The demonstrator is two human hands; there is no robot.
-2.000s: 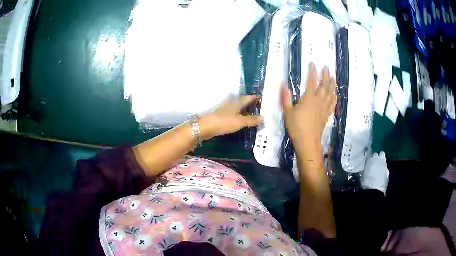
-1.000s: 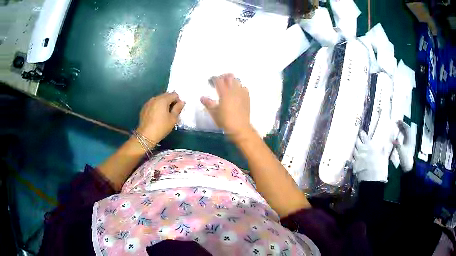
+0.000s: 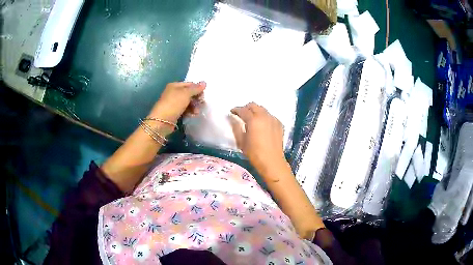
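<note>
A stack of poly bags [image 3: 244,62] lies flat on the dark green bench in front of me, with a small dark printed mark near its top. My left hand [image 3: 182,99] is at the stack's left edge, thumb and fingertips pinched on a bag. My right hand [image 3: 256,127] is over the lower right part, fingers curled close to the film; its grip is unclear. The film between my hands looks slightly raised and creased. Bagged units [image 3: 352,140] lie side by side right of the stack, white tops and dark strips under shiny film.
A brown carton [image 3: 325,13] stands at the stack's top end. Loose white foam pieces [image 3: 397,64] lie behind and right of the bagged units. A bare white unit [image 3: 59,33] and a black cord [image 3: 52,83] are at far left. Another white bagged unit [image 3: 459,176] shows at far right, near blue boxes.
My hands have left the bagged units for the bag stack; my left hand now pinches at its left edge. A co-worker's white gloves have moved away from the rightmost bagged unit.
</note>
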